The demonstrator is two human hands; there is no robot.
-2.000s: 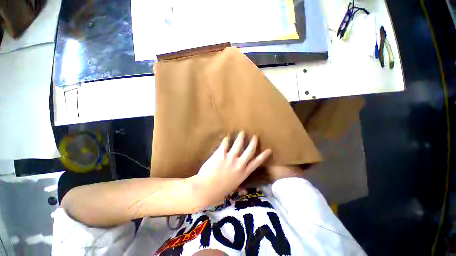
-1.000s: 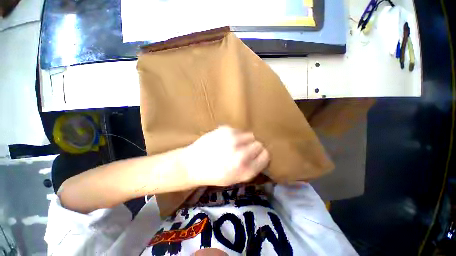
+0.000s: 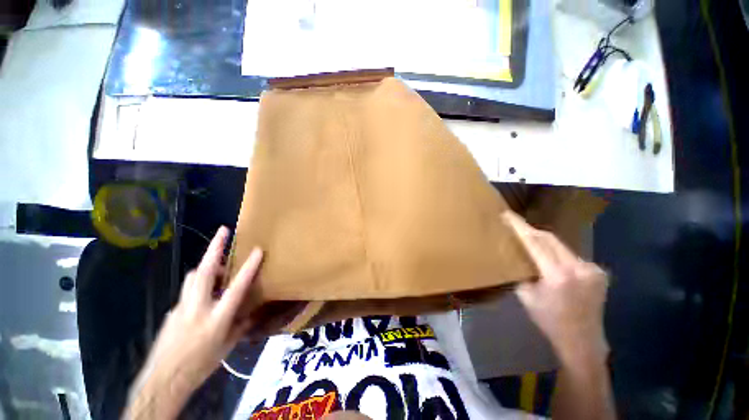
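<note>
A tan-brown bag body [image 3: 328, 189] lies from the table's front edge towards my lap, centre seam up. Its closed end, with a darker reddish-brown strip [image 3: 333, 79], rests at the far side on the table. The wide mouth faces me, with darker brown inside showing below its edge. My left hand [image 3: 218, 291] grips the mouth's left corner, fingers on top. My right hand [image 3: 552, 267] holds the right corner. Fingertips under the bag are hidden.
The clamp frame with yellow tape [image 3: 472, 70] lies beyond the bag on the machine's table. Purple-black snips [image 3: 590, 69] and pliers [image 3: 648, 120] lie at the table's right. A yellow round object [image 3: 131, 215] is below the table at left. Brown pieces show under the table at right.
My left hand has moved from the bag's middle to its left corner. My right hand has come into view at the right corner. The bag's mouth edge is now spread flat and wide.
</note>
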